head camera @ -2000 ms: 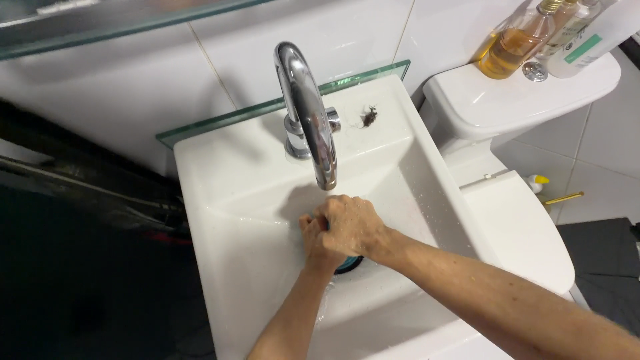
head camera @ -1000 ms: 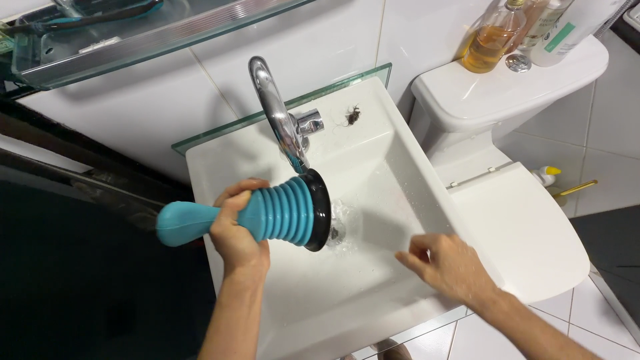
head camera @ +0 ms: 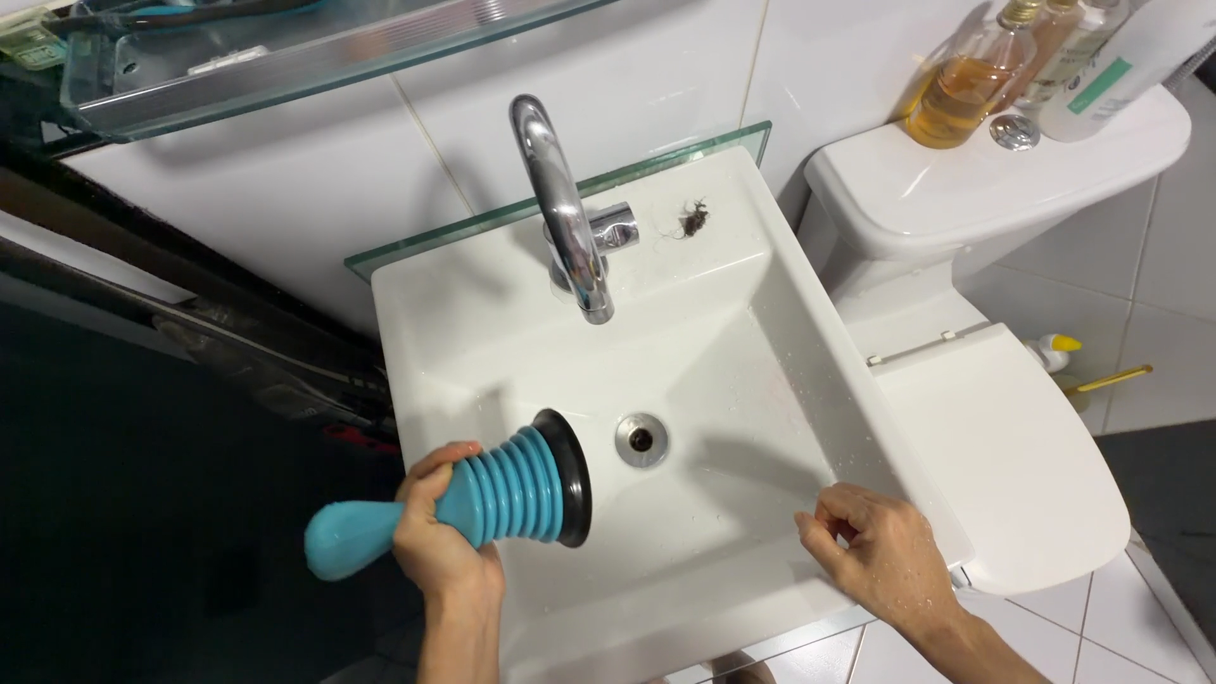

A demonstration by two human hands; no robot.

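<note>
My left hand (head camera: 446, 537) grips a blue bellows plunger (head camera: 518, 489) with a black rubber rim, held sideways over the left part of a white washbasin (head camera: 570, 589). The plunger's rim faces the open metal drain (head camera: 642, 440), a little apart from it. Over the basin's right side is my right hand (head camera: 879, 556), wet, its fingers loosely curled and holding nothing. A chrome faucet (head camera: 565, 209) arches over the back of the basin; no water runs from its spout. To the right of its lever, a dark clump of hair (head camera: 693, 220) lies on the ledge.
At the right stands a white toilet (head camera: 1007, 456) with its lid down; bottles (head camera: 959, 90) stand on the cistern. A glass shelf (head camera: 313, 71) juts from the wall at upper left. A glass strip (head camera: 446, 228) runs behind the basin. A yellow-capped bottle (head camera: 1054, 351) is beyond the toilet.
Two seconds ago both hands were together over the drain. The plunger then came up in my left hand, and it is now lower, away from the faucet. Water seen around the drain one second ago is gone.
</note>
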